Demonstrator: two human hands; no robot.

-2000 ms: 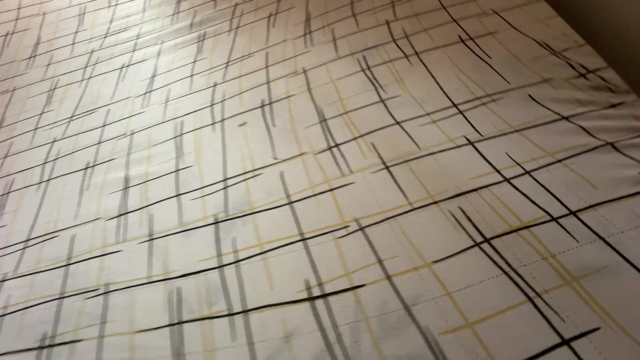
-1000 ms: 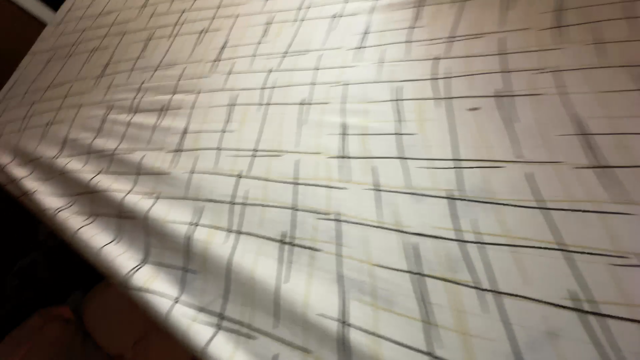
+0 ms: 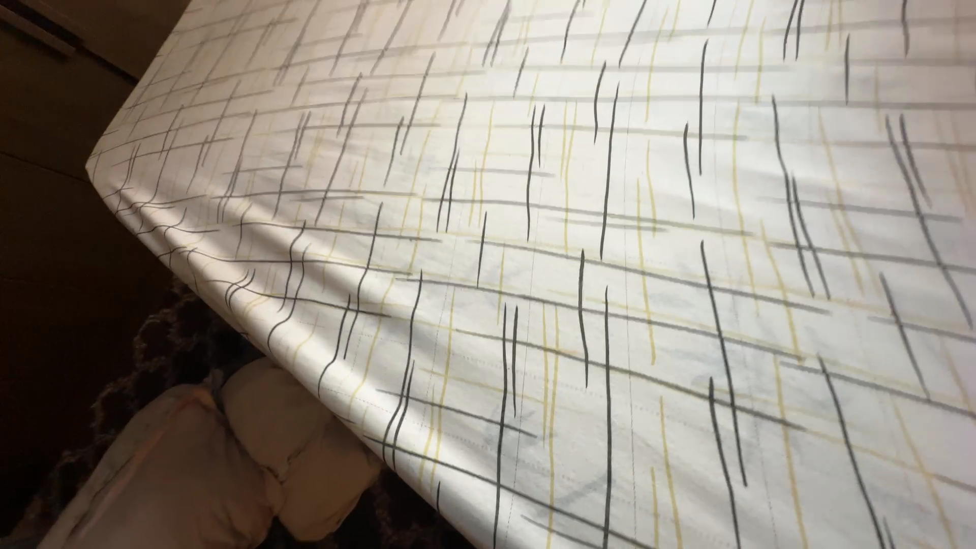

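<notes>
A white fitted-looking bed sheet with crossing black, grey and yellow lines covers a broad flat surface, apparently a mattress. It lies fairly smooth over the middle and right. Creases fan out from its far left corner, and the cloth curves down over the left edge. Neither my left hand nor my right hand shows, so what they hold or touch is hidden.
Pale bundled cloth or clothing is at the lower left, beside and below the sheet's edge. Under it lies a dark, textured rug or mat. Dark brown furniture or panelling stands at the upper left.
The view has swung a long way, bringing the left edge, the corner and the pale cloth below into sight. No plain change in the sheet itself can be made out.
</notes>
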